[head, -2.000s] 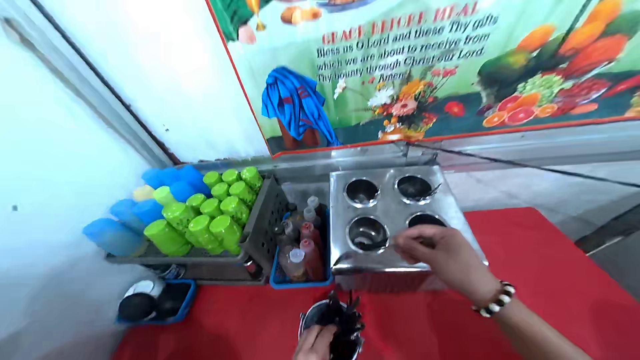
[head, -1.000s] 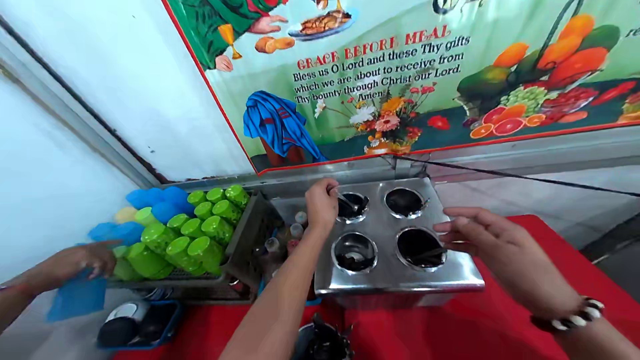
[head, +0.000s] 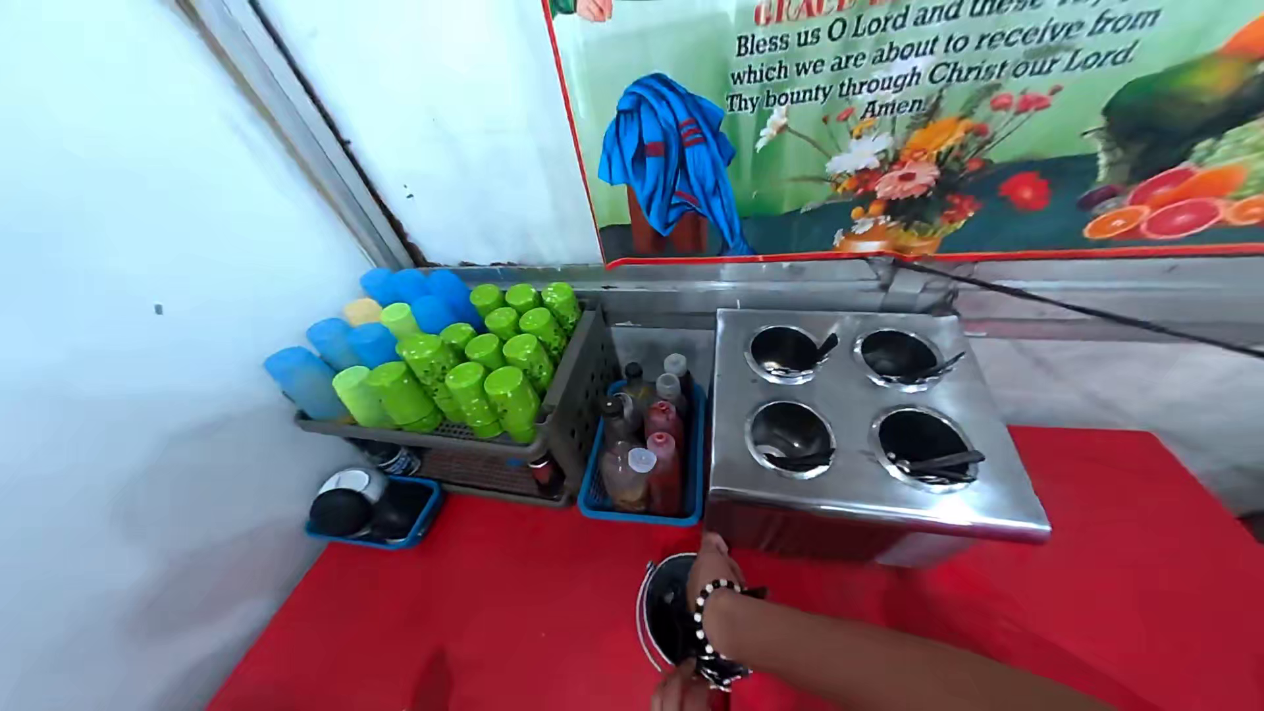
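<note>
A round metal pail (head: 664, 602) with a wire handle and dark utensils inside stands on the red table before the steel holder. My right hand (head: 715, 573), with a beaded bracelet at the wrist, is over the pail's right rim; what its fingers hold is hidden. At the bottom edge, my left hand (head: 681, 688) is partly in view against the pail's near side; its grip is unclear. The stainless steel cutlery holder (head: 859, 489) has several round wells, each with a few dark-handled utensils leaning in it.
A grey plastic crate (head: 583, 405) of green tumblers (head: 513, 400) and blue tumblers (head: 301, 380) stands at the left. Beside it sits a blue basket (head: 642, 516) of sauce bottles (head: 664, 474). A small blue tray (head: 425, 513) holds dark bowls. A printed banner (head: 790, 178) hangs behind.
Both my hands have moved from the steel holder down to the pail. The other hand with a blue tumbler at the far left, seen one second ago, is out of view.
</note>
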